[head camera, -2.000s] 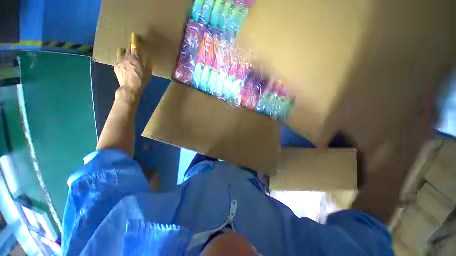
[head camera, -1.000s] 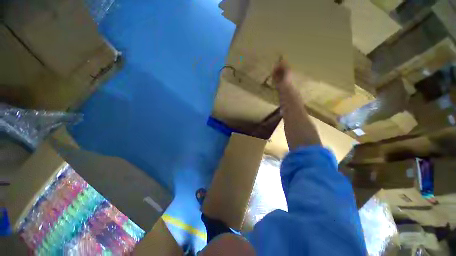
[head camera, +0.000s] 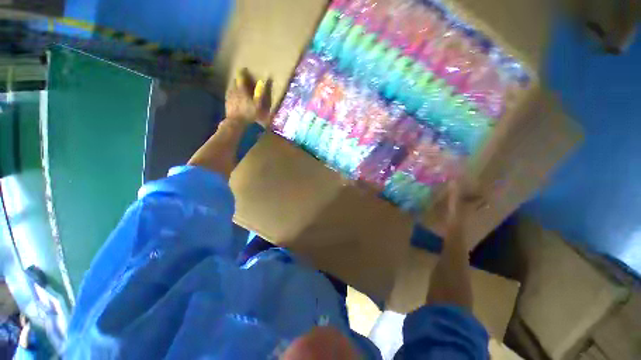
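Observation:
An open shipping carton (head camera: 309, 204) stands right in front of me, its brown flaps folded outward. It is full of colour boxes (head camera: 393, 91) in rows of pink, green and purple edges under shiny clear film. My left hand (head camera: 246, 102), with yellow finger cots on its fingertips, rests on the carton's left flap with its fingers apart. My right hand (head camera: 455, 200) is blurred at the carton's lower right corner, by the right flap; whether it grips the carton cannot be told.
A green-topped bench (head camera: 98, 155) with a pale metal edge is on the left. Blue floor (head camera: 597, 140) shows on the right. Another brown carton (head camera: 569, 295) lies at the lower right, and a smaller open flap (head camera: 495, 299) shows below my right arm.
My view has swung back from the cartons on the right to the carton of wrapped boxes. My right hand has moved from a brown flap there to this carton. My left hand is in view again.

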